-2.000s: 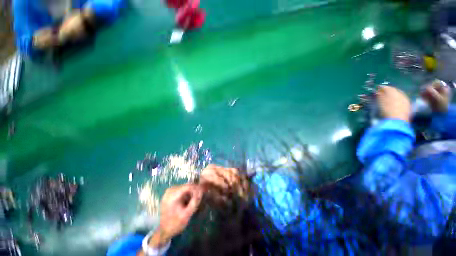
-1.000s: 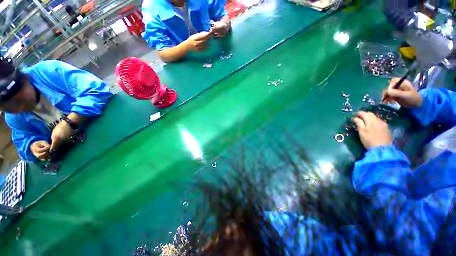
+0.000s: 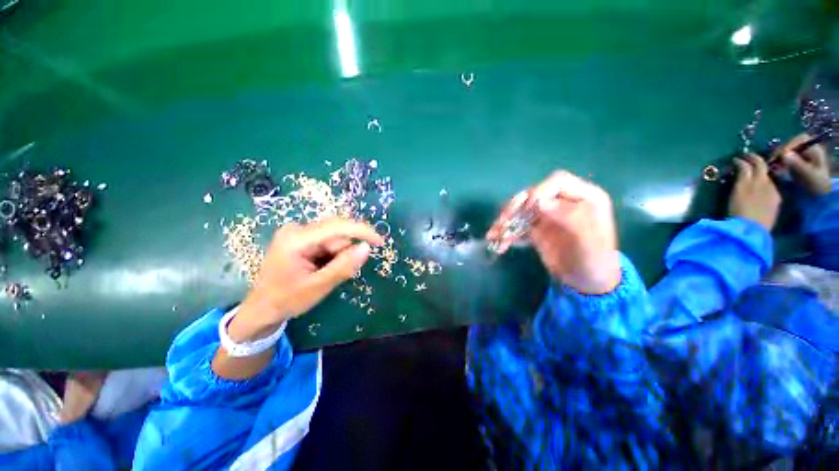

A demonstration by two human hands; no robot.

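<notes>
My left hand (image 3: 308, 262), with a white wristband, is over the heap of small pale and gold-tone fittings (image 3: 313, 198). Its thumb and forefinger tips are close together; whether they pinch a tiny part is unclear. My right hand (image 3: 515, 230) is to the right, palm partly turned up, with silvery linked pieces (image 3: 520, 221) at its fingertips. A few small dark pieces (image 3: 448, 235) lie between my hands. A dark cluster with rings (image 3: 260, 187) lies beside the pale heap.
A large dark heap of ringed pieces (image 3: 48, 221) lies at the left on the green bench (image 3: 184, 322). Single open rings lie beyond my hands. A neighbour's hands (image 3: 756, 189) work at the right beside a gold ring (image 3: 709, 173). Another person's sleeve shows at lower left.
The view has swung down from the people and red fan opposite to the bench before me. My hands, close together two seconds ago and not visible one second ago, now show clearly apart.
</notes>
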